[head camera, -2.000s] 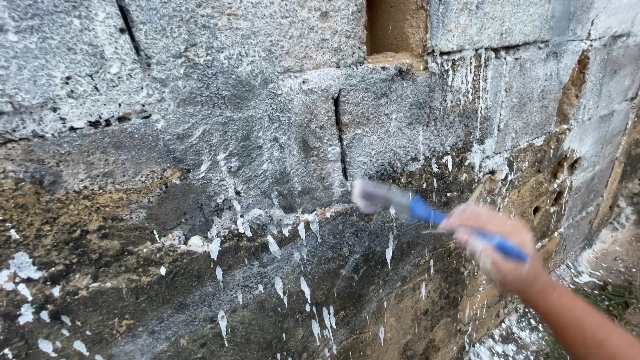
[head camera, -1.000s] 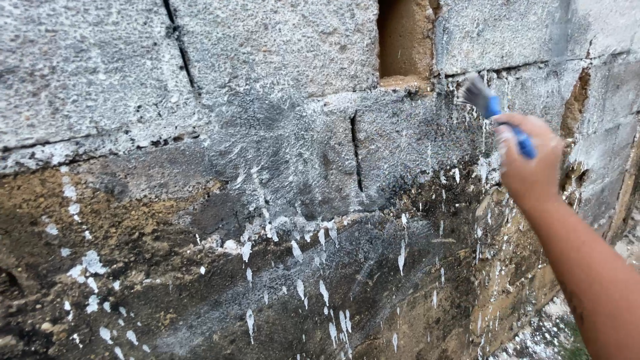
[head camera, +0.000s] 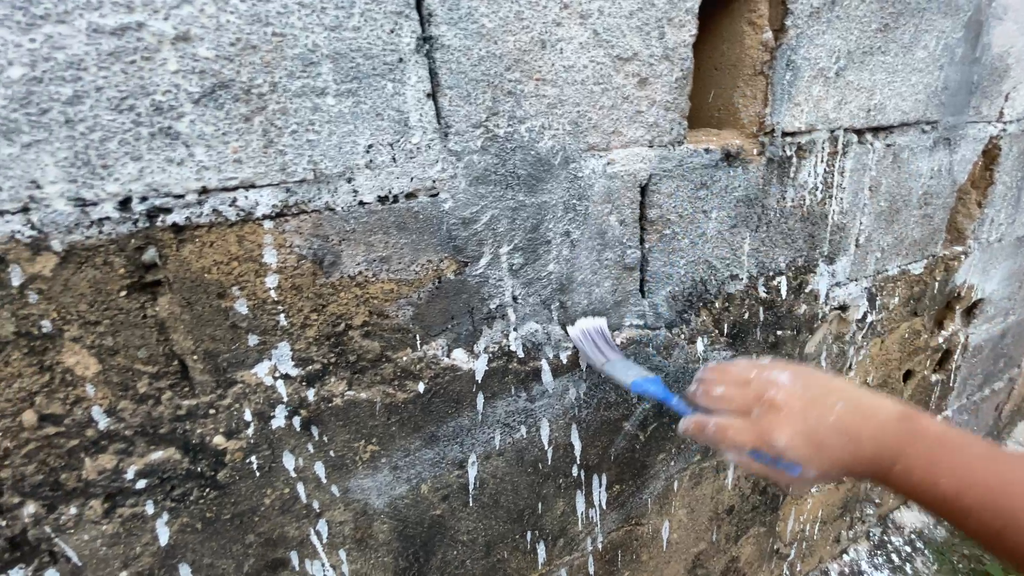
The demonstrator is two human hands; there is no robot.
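Observation:
My right hand [head camera: 780,420] is closed around the blue handle of a paintbrush [head camera: 632,368], at the lower right. The brush tilts up to the left, and its pale, paint-coated bristles are at the lower edge of the grey concrete block wall [head camera: 544,232]; whether they touch it I cannot tell. White paint specks show on my fingers. Below the bristles, white drips run down the dark, rough base of the wall [head camera: 432,448]. My left hand is out of the frame.
A rectangular recess with a brown inside [head camera: 728,72] opens in the wall at the upper right. Dark cracks and joints run between the blocks. Paint-spattered ground [head camera: 896,548] with a little grass lies at the lower right.
From near the recess at the upper right one second ago, my right hand has moved down and left with the brush. The bristles now stand at the border with the dark base.

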